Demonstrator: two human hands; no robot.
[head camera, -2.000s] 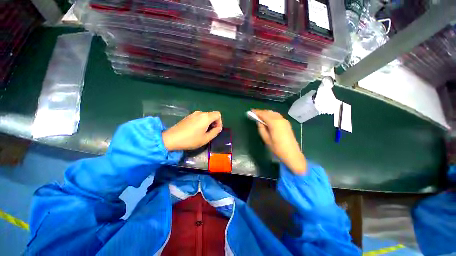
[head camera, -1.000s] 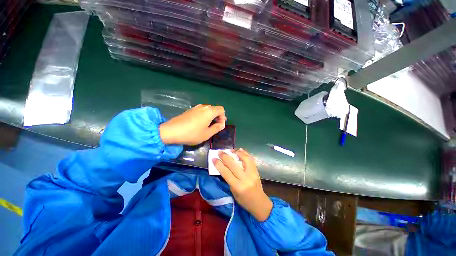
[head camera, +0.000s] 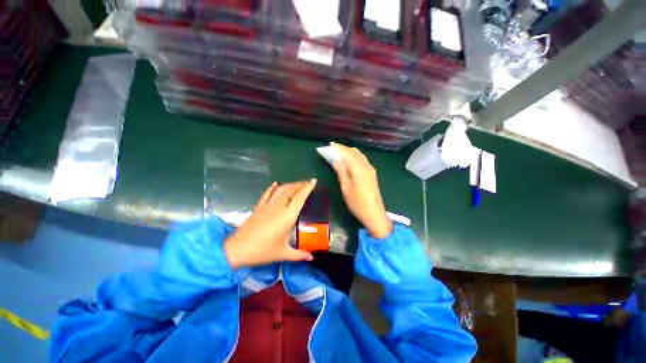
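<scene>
The handheld device lies on the green bench in front of me, its orange end towards me and its dark screen end away. My left hand is at its left side, fingers spread, thumb near the orange end; whether it grips the device is unclear. My right hand is to the right of and beyond the device, holding a small folded white wiping cloth at its fingertips, off the device. A clear film stack or bag lies left of the device. A thin white strip lies beside my right wrist.
Clear blister trays with red-black units are stacked along the back. A long plastic sleeve lies at left. A white bottle draped with white cloth stands right, beside a blue pen on paper. A brown carton is below.
My right hand has lifted the white cloth off the orange end and moved it away beyond the screen end. My left hand has moved towards me and opened its fingers beside the device.
</scene>
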